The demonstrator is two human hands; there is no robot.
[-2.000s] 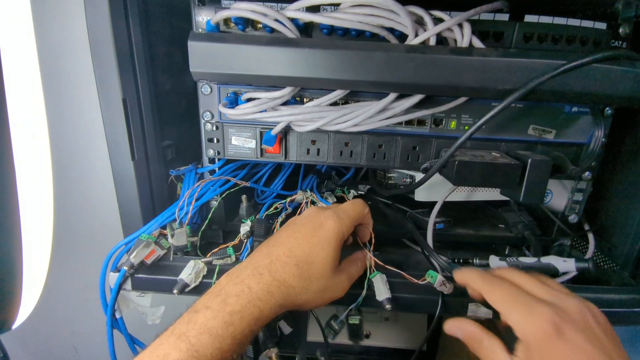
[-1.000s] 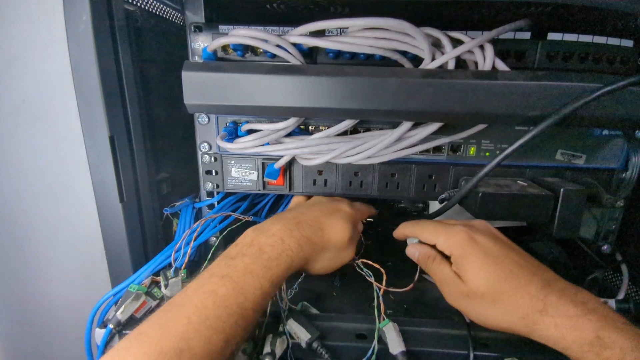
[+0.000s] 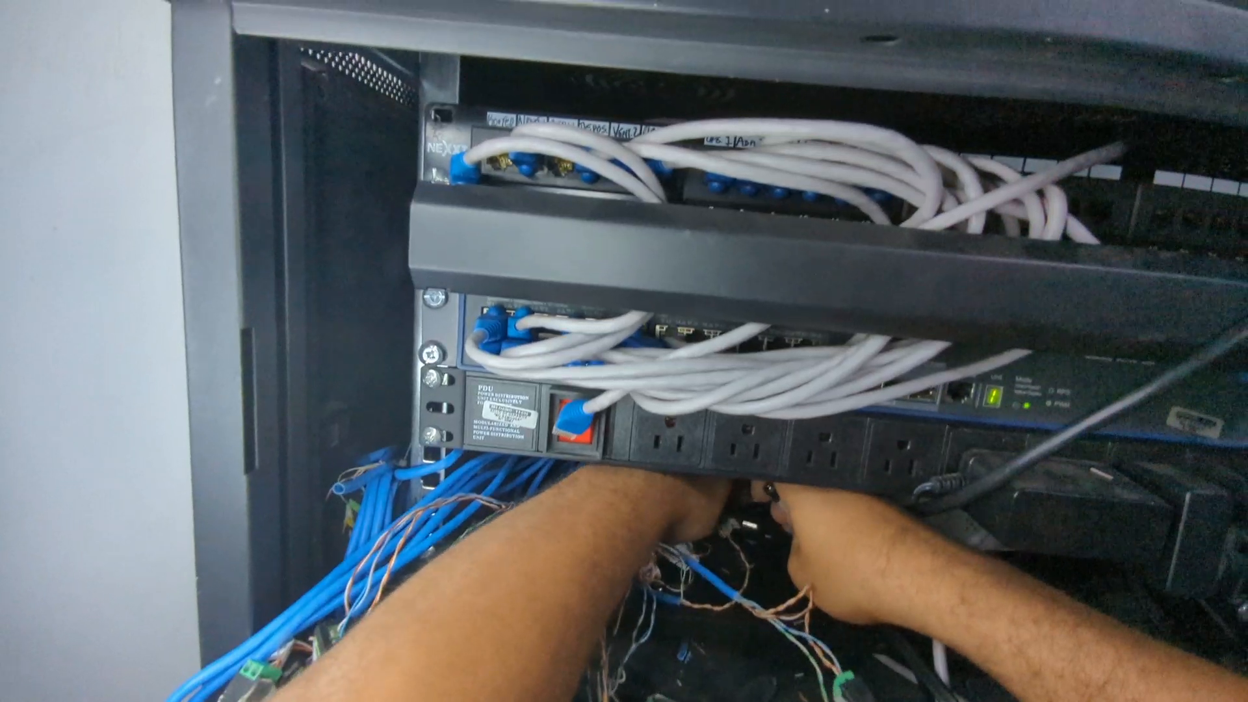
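Note:
Both of my hands reach in under a rack-mounted power distribution unit (image 3: 877, 448). My left hand (image 3: 697, 502) is mostly hidden below its outlets, and its fingers are out of sight. Close beside it on the right, my right hand (image 3: 809, 546) points inward, its fingertips hidden too. What either hand holds cannot be seen. Thin twisted wire pairs (image 3: 721, 595) and a blue cable (image 3: 712, 577) hang below and between the hands. One bundle of wires ends in a green terminal connector (image 3: 844, 684) at the bottom. A blue cable bundle (image 3: 322, 609) runs down at the left.
Above are a network switch (image 3: 1102, 390), looped white patch cables (image 3: 760, 375), a black cable-management panel (image 3: 731, 244) and a patch panel (image 3: 697, 185). A black power adapter (image 3: 1072, 502) and a thick black cable (image 3: 1121, 414) lie at right. The rack's side post (image 3: 214, 341) borders the left.
My right hand has moved inward beneath the power unit, beside my left, and its fingers are now hidden. My left hand has gone further under the unit. The view has shifted upward.

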